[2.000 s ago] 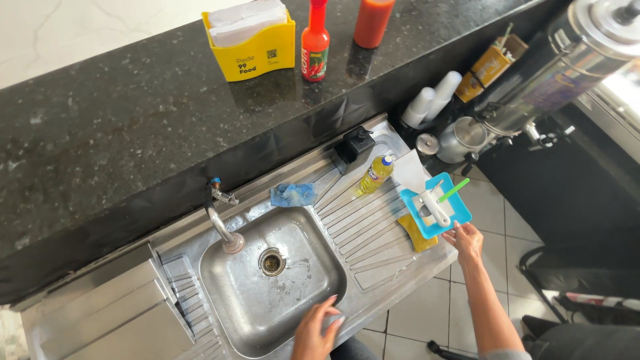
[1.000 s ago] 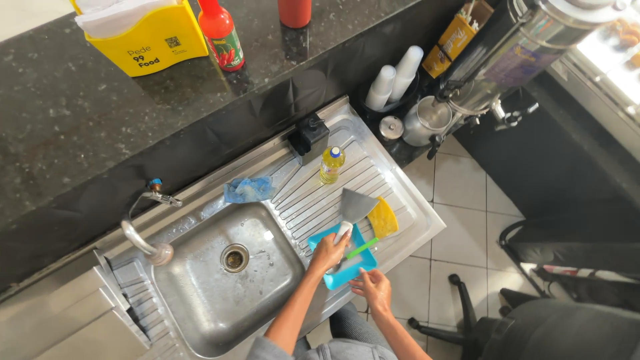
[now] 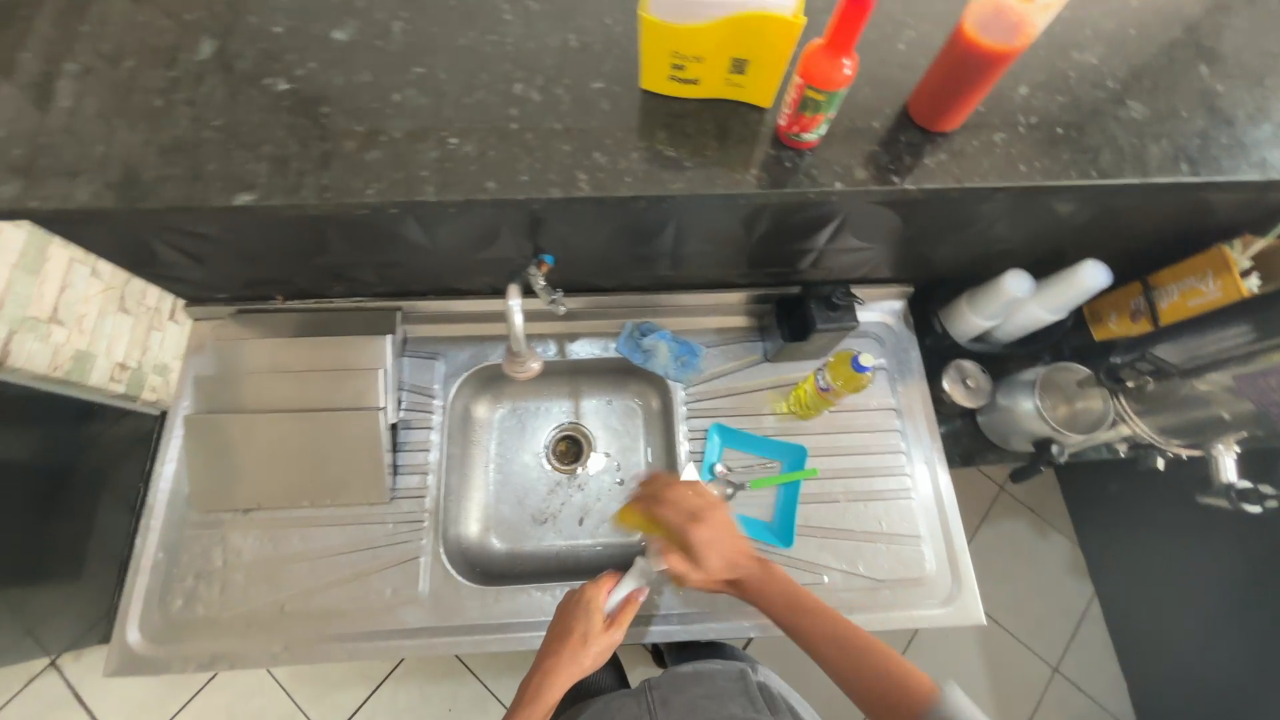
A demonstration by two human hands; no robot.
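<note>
My left hand (image 3: 592, 622) grips the white handle (image 3: 628, 585) of a scraper at the sink's front edge. Just above it, my right hand (image 3: 695, 530), blurred, holds a yellow sponge (image 3: 638, 522) over the front right corner of the steel sink basin (image 3: 500, 530). The scraper's blade is mostly hidden by the right hand. A blue tray (image 3: 790, 510) lies on the right drainboard, with a small metal utensil and a green-handled spoon (image 3: 782, 479) on it. Behind the tray, a bottle of yellow dish soap (image 3: 830, 384) stands on the drainboard.
The faucet (image 3: 518, 335) rises behind the basin, beside a blue cloth (image 3: 660, 350). A black holder (image 3: 810, 322) stands at the back right. Metal panels (image 3: 290, 455) cover part of the left drainboard. Sauce bottles (image 3: 822, 85) stand on the dark stone counter (image 3: 400, 110) above.
The scraper and sponge have moved from the right drainboard to the basin's front right corner. The blue tray, held before, is let go and lies by the basin. The view has turned.
</note>
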